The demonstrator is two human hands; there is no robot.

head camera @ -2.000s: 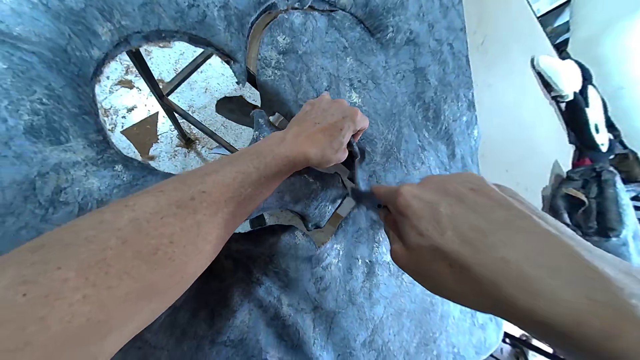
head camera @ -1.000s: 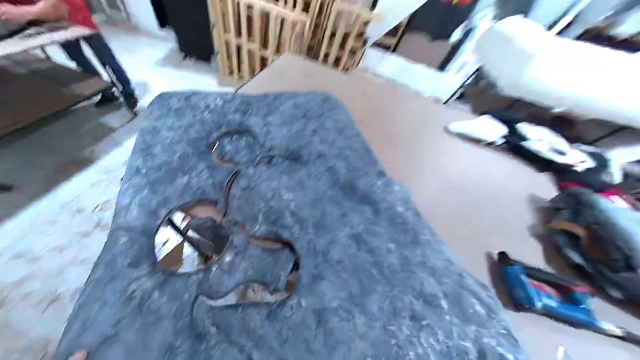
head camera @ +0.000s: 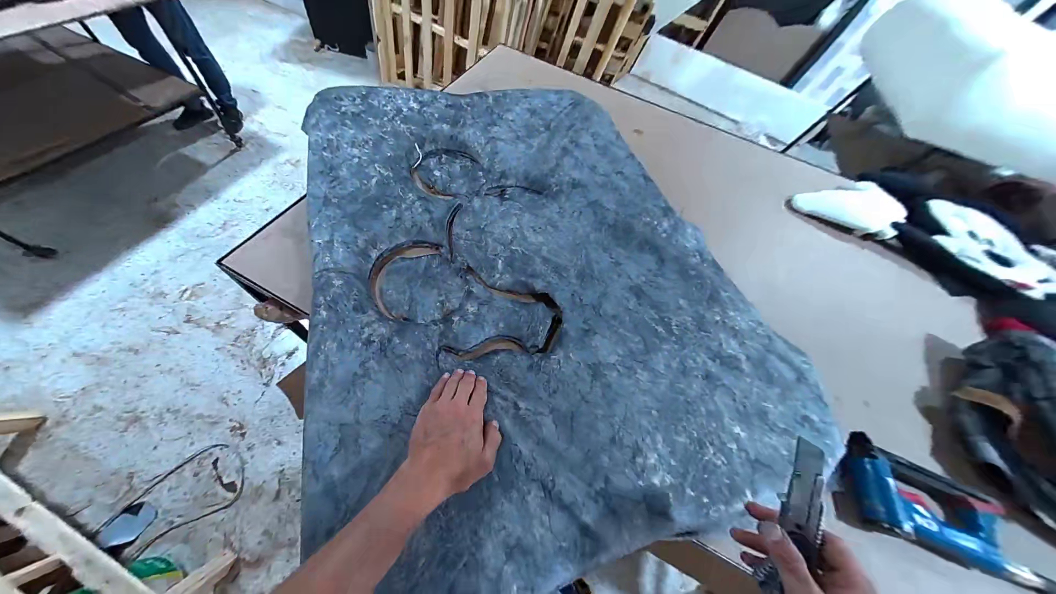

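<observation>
A mottled blue-grey fabric sheet (head camera: 627, 371) lies over a table and has curved slits cut in it. Brownish material shows along the round slit at centre left (head camera: 378, 285) and the wavy slit (head camera: 554, 322) to its right. My left hand (head camera: 455, 429) rests palm down on the fabric just below the wavy slit, holding nothing. At the lower right, my right hand (head camera: 792, 553) grips a metal utility knife (head camera: 803, 495), pointing away from me beside the fabric's edge.
A blue staple gun (head camera: 916, 511) lies on the tabletop (head camera: 742, 214) at right, near dark clothing (head camera: 1011, 421) and a black-and-white item (head camera: 982, 239). Wooden crates (head camera: 495, 33) stand behind. A person's legs (head camera: 177, 49) show at upper left. A cable (head camera: 235, 487) lies on the floor.
Two seconds ago both hands were together at the wavy cut; now they are apart, the left flat on the fabric. The round opening that showed the floor is now mostly covered by fabric. The view has pulled back.
</observation>
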